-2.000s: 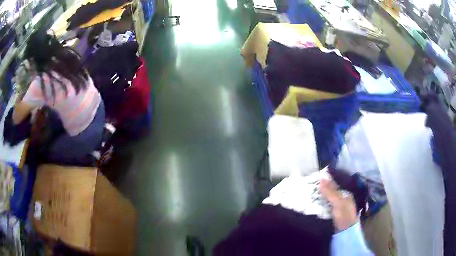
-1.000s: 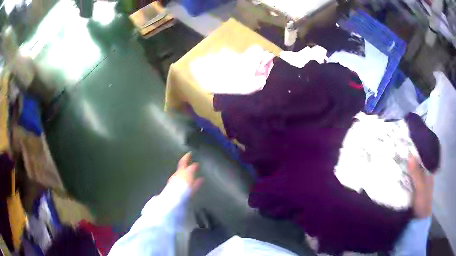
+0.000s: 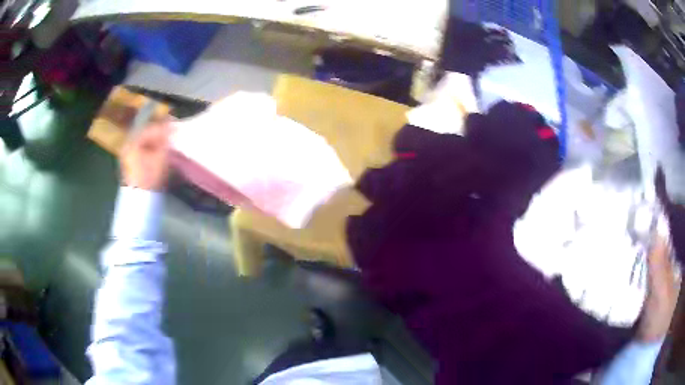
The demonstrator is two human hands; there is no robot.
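A pink top (image 3: 259, 162), glaring white over most of it, stretches from my left hand (image 3: 146, 154) across the yellow-brown cloth-covered support (image 3: 327, 113). My left hand, blurred, grips its left end. A dark purple top (image 3: 481, 256) lies to the right, spread from the support down toward me. Its white lace yoke (image 3: 582, 241) faces up at the right. My right hand (image 3: 659, 289) is at the lace's right edge, near the picture's rim, holding the dark top there. Its fingertips are blurred.
A pale worktable (image 3: 353, 22) runs along the top, with a blue item (image 3: 169, 45) under its left part. A blue crate (image 3: 554, 68) stands behind the dark top. White sheeting (image 3: 650, 113) hangs at the right. Green floor (image 3: 218, 316) lies below left.
My left hand has moved up and left and taken hold of the pink top, pulling it leftward off the pile. The view has turned right. My right hand stays at the lace.
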